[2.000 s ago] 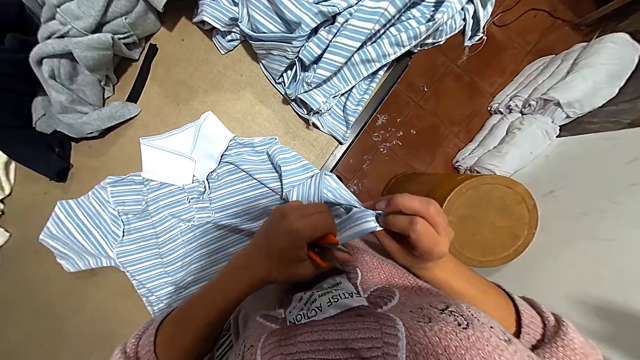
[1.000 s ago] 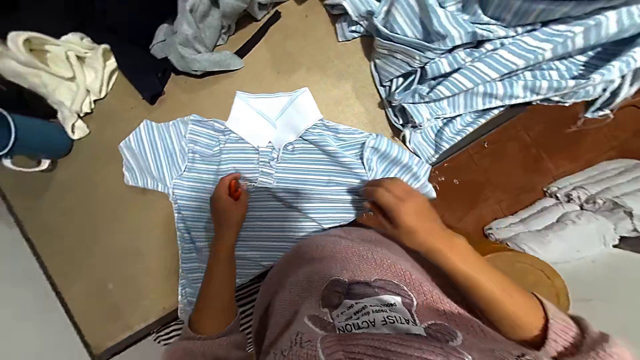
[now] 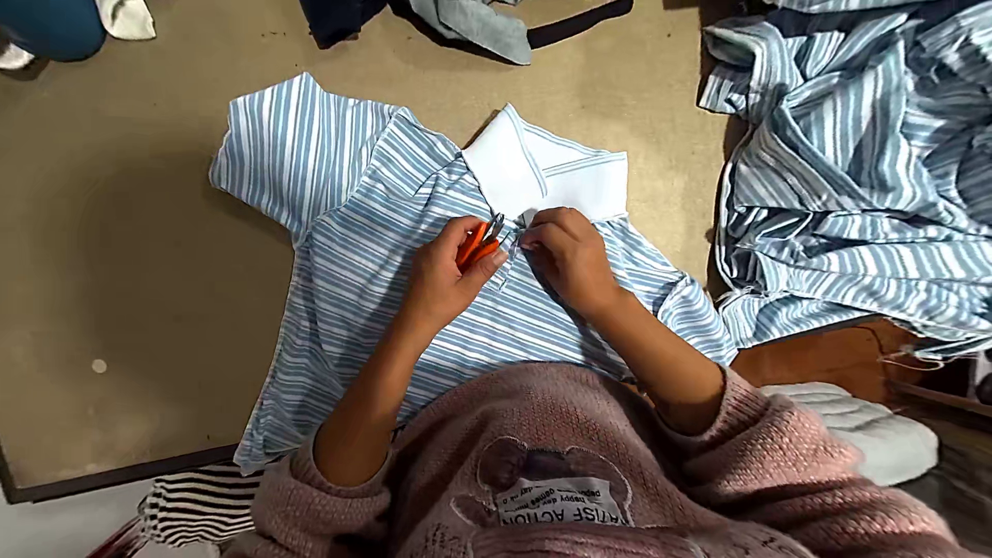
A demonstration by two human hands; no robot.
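Observation:
A blue-and-white striped polo shirt (image 3: 387,271) lies spread on the table, its white collar (image 3: 508,159) pointing away from me. My left hand (image 3: 453,271) holds small orange-handled thread snips (image 3: 479,244), their metal blades beside the top of the button placket. With thumb and fingertips together, my right hand (image 3: 570,256) pinches the placket just below the collar. Both hands are close together over the shirt's chest. The pinched bit of fabric is mostly hidden by my right fingers.
A heap of striped fabric (image 3: 852,178) covers the table's right side. Grey cloth (image 3: 473,27) with a dark band and dark cloth (image 3: 337,19) lie at the far edge. A blue mug (image 3: 54,27) stands at the upper left. A pale padded item (image 3: 860,434) is at lower right.
My right hand has moved from the shirt's right side to the placket under the collar. My left hand, still with the snips, is now beside it. The view has shifted closer.

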